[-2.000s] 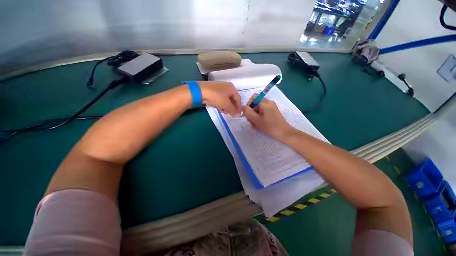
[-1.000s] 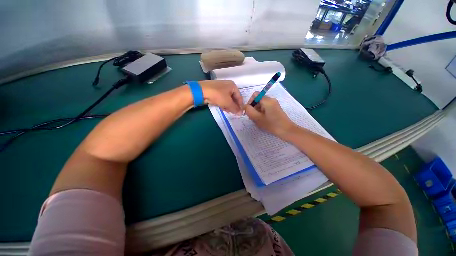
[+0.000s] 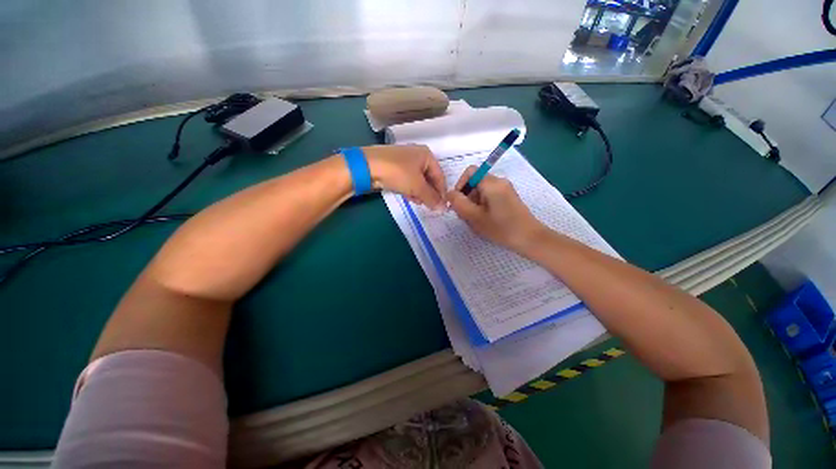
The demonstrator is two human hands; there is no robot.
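Observation:
A printed record sheet (image 3: 513,266) lies on a blue-edged clipboard (image 3: 449,299), with its top pages folded back and loose white sheets under it. My right hand (image 3: 492,206) holds a dark and teal pen (image 3: 493,160), its tip hidden by the fingers, low over the upper part of the sheet. My left hand (image 3: 411,174), with a blue band at the wrist, rests on the sheet's upper left, fingers curled and close to my right fingertips. I cannot tell if it holds anything.
A black and grey power adapter (image 3: 266,124) with cables lies left on the green shelf (image 3: 302,302); another adapter (image 3: 570,103) lies right. A tan case-like object (image 3: 407,104) lies behind the clipboard. A power strip (image 3: 733,131) and cloth (image 3: 689,79) lie far right. Blue bins (image 3: 799,321) stand lower right.
The whole view has shifted slightly. The pen and both hands stay at nearly the same place on the sheet.

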